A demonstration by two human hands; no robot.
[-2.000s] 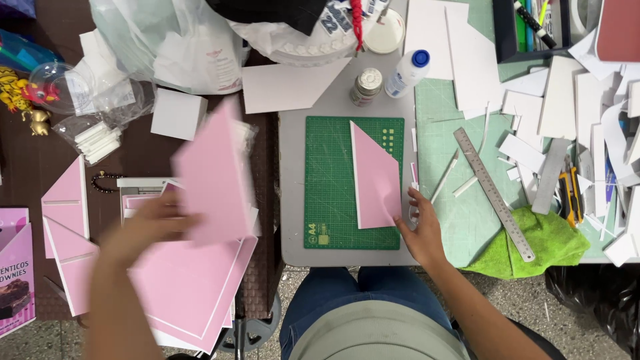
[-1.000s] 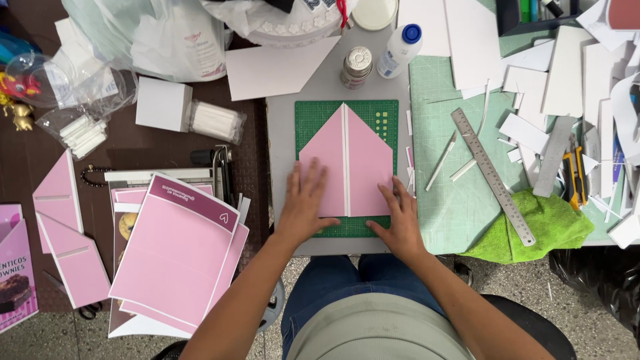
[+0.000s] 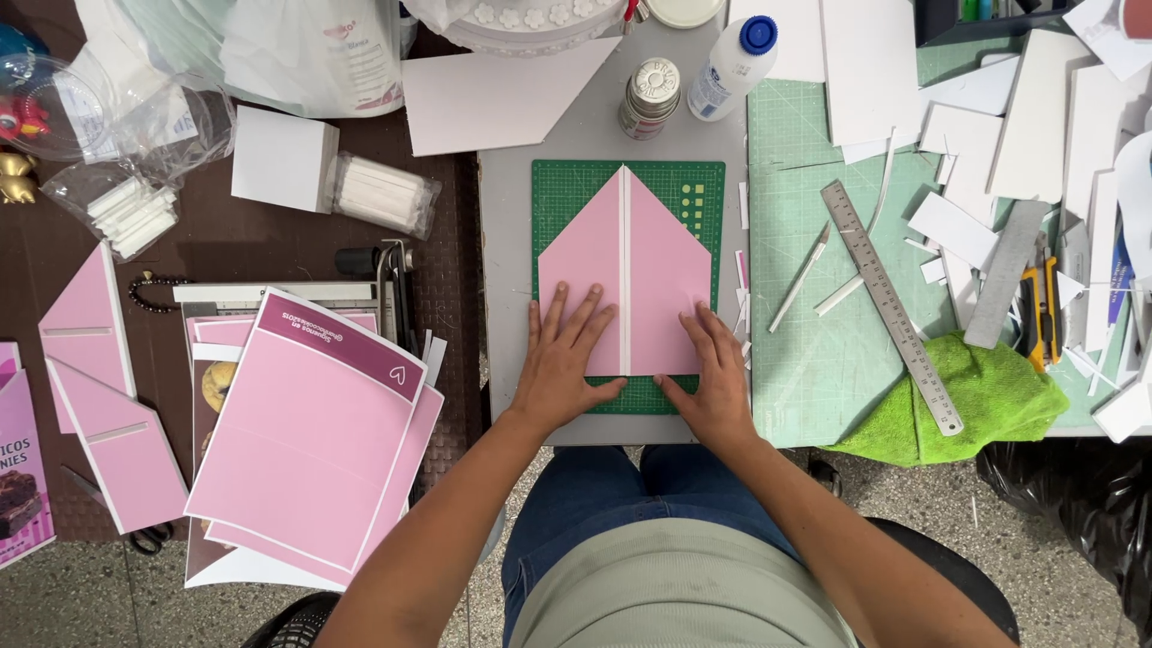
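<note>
Two pink foam-board panels, a left one (image 3: 588, 243) and a right one (image 3: 668, 243), lie side by side on a green cutting mat (image 3: 562, 193). Their straight white edges run parallel up the middle, and together they form a house-like shape with a pointed top. My left hand (image 3: 567, 360) rests flat with spread fingers on the lower part of the left panel. On the right panel's lower outer edge lie the fingers of my right hand (image 3: 711, 378), its thumb at the bottom edge. Neither hand grasps anything.
A glass jar (image 3: 650, 99) and a blue-capped bottle (image 3: 733, 67) stand beyond the mat. Rightward lie a steel ruler (image 3: 891, 306), a craft knife (image 3: 799, 277), yellow cutters (image 3: 1041, 306), a green cloth (image 3: 990, 405) and white board scraps. Printed pink sheets (image 3: 306, 432) lie left.
Two seconds ago my left hand held a pink panel up over the left table; that panel now lies beside the other on the mat. Both hands have come to rest on the panels.
</note>
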